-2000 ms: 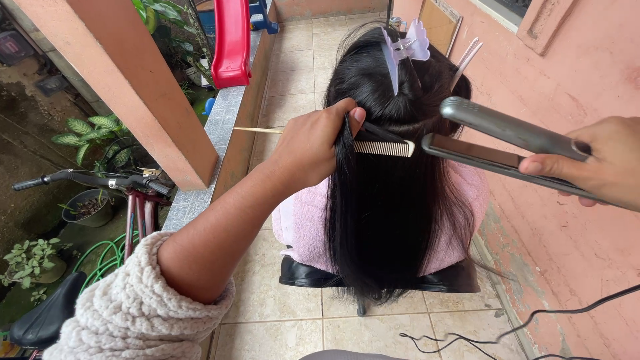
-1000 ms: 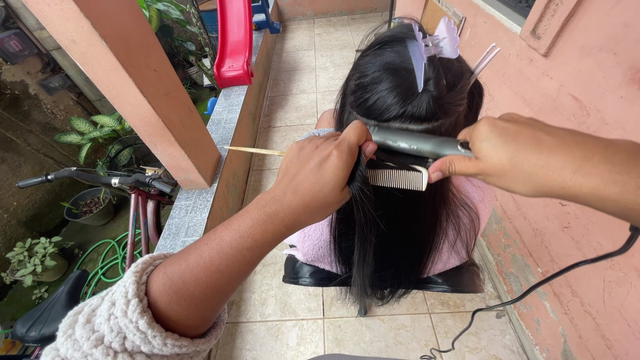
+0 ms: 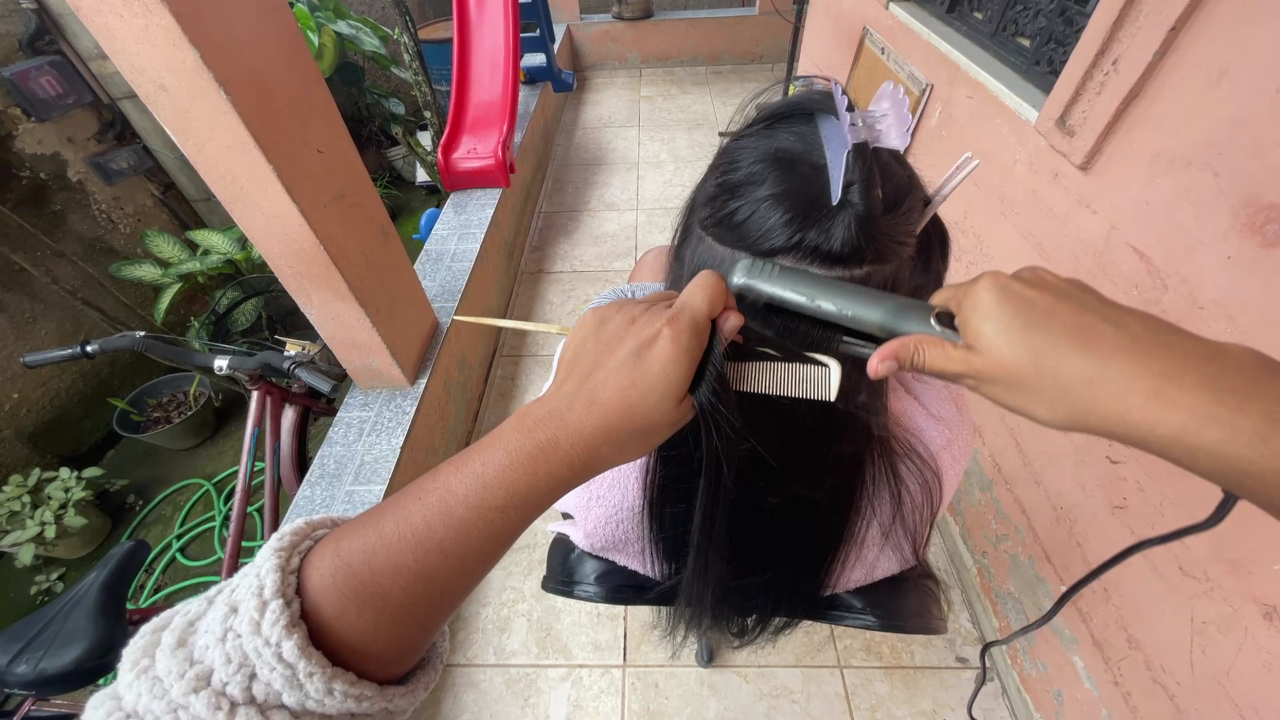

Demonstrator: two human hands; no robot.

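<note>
A person with long black hair sits with their back to me, a pink towel over the shoulders. My left hand grips a tail comb and a strand of hair; the comb's thin tail points left. In my right hand is a grey flat iron, its plates around a section of hair just above the comb's teeth. A lilac claw clip holds the upper hair gathered. A light hair clip sticks out at the head's right side.
A salmon-coloured wall stands close on the right, with the iron's black cord hanging near it. On the left are a pillar, a tiled ledge, a red slide and a bicycle. The black seat shows below the towel.
My right hand has brought the flat iron left from beside the head to the hair near my left hand, and its separated plates have come together around a section.
</note>
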